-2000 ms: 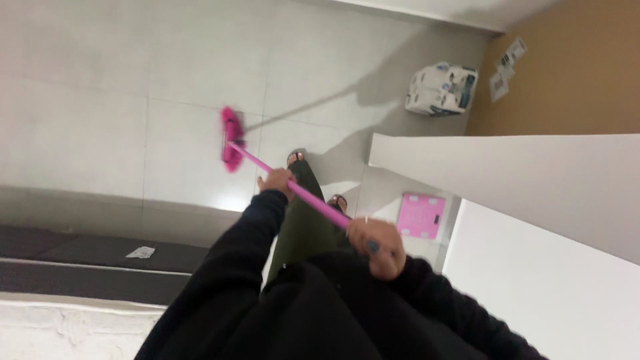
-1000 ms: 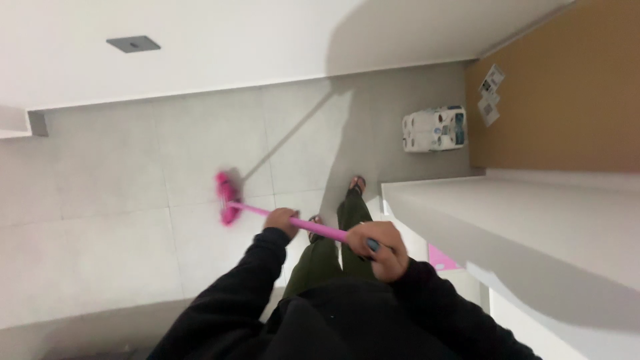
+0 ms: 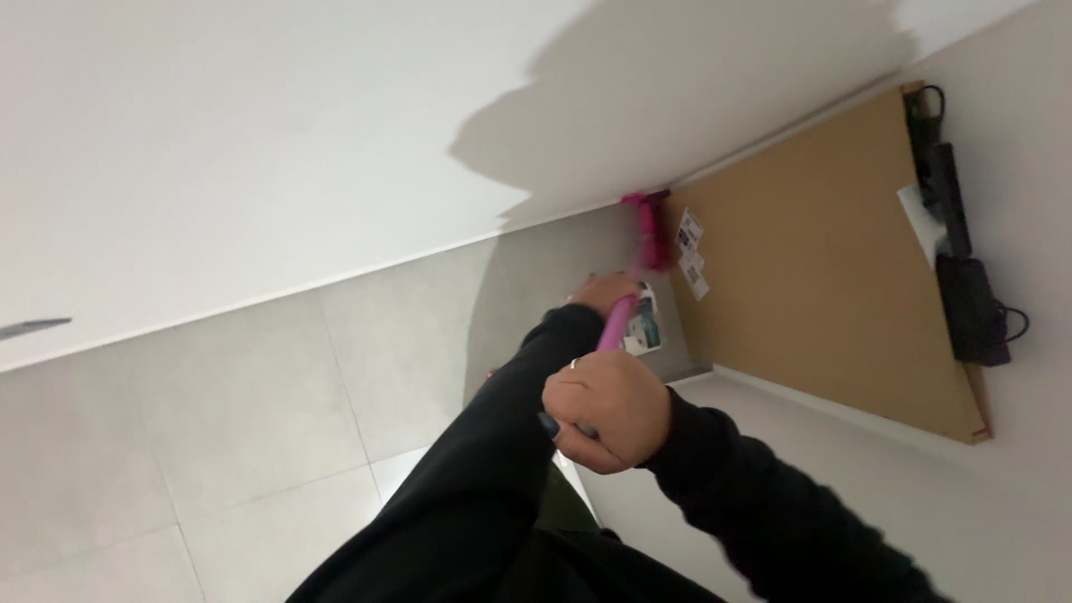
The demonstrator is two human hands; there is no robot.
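A pink broom (image 3: 649,230) reaches into the floor corner, its blurred bristle head beside the lower end of a large cardboard box and close to the white wall. My left hand (image 3: 607,293) grips the handle low, near the head. Around the top end of the handle is my right hand (image 3: 610,412), closed, with a ring on one finger. Between the two hands a short stretch of pink handle (image 3: 616,322) shows. A white package with printed patches (image 3: 645,325) stands on the floor just behind my left hand, which partly hides it.
The cardboard box (image 3: 821,268) leans at the right wall, bearing printed labels (image 3: 691,251). Black bags or cases with cords (image 3: 963,276) rest on its upper end. A white wall (image 3: 251,151) runs along the grey tiled floor (image 3: 251,402). Another white wall stands at lower right.
The broom head has gone from the open floor to the corner by the cardboard box, with both hands still on the handle. The view has swung toward the box.
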